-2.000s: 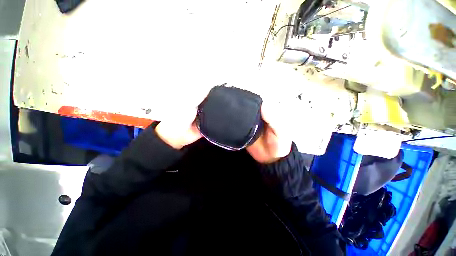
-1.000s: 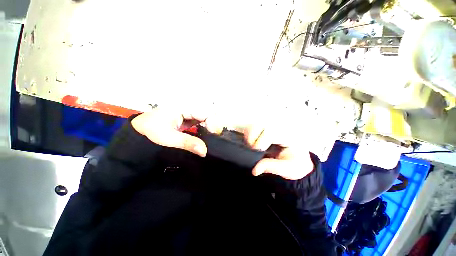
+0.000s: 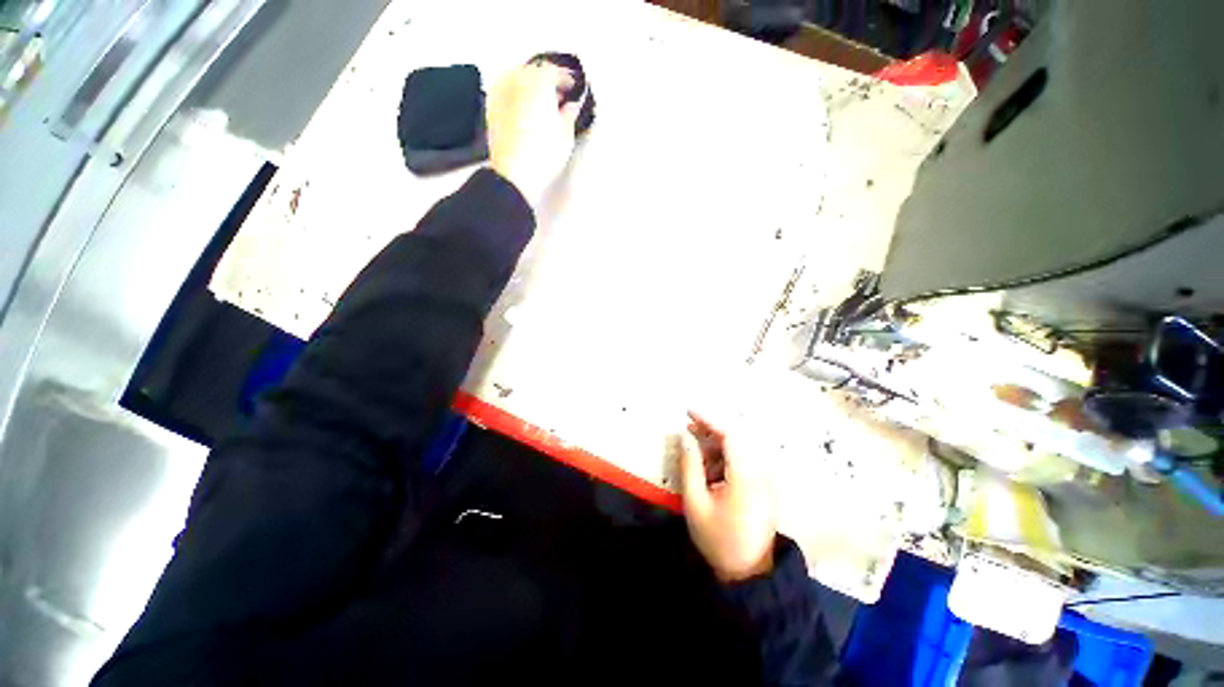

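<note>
My left hand (image 3: 528, 124) reaches to the far left part of the table, its fingers on a small black pouch (image 3: 583, 97) with a pale line along its rim; the fingers partly hide it. A flat black rounded panel (image 3: 442, 118) lies just left of this hand. My right hand (image 3: 732, 517) is at the table's red front edge, thumb and fingers apart, with a dark reddish gap between them. I see no work piece in it; glare washes out its outline.
The worn off-white table (image 3: 644, 269) has a red front edge. The sewing machine head (image 3: 1060, 161) stands at the right, with a blue hose (image 3: 1189, 481). A blue crate (image 3: 1109, 652) is at the lower right. Shelving with mixed items (image 3: 926, 30) is at the top.
The view has turned to the left. The black pouch, earlier between both hands near my body, is no longer there. My left hand has reached far out; my right hand is apart from it.
</note>
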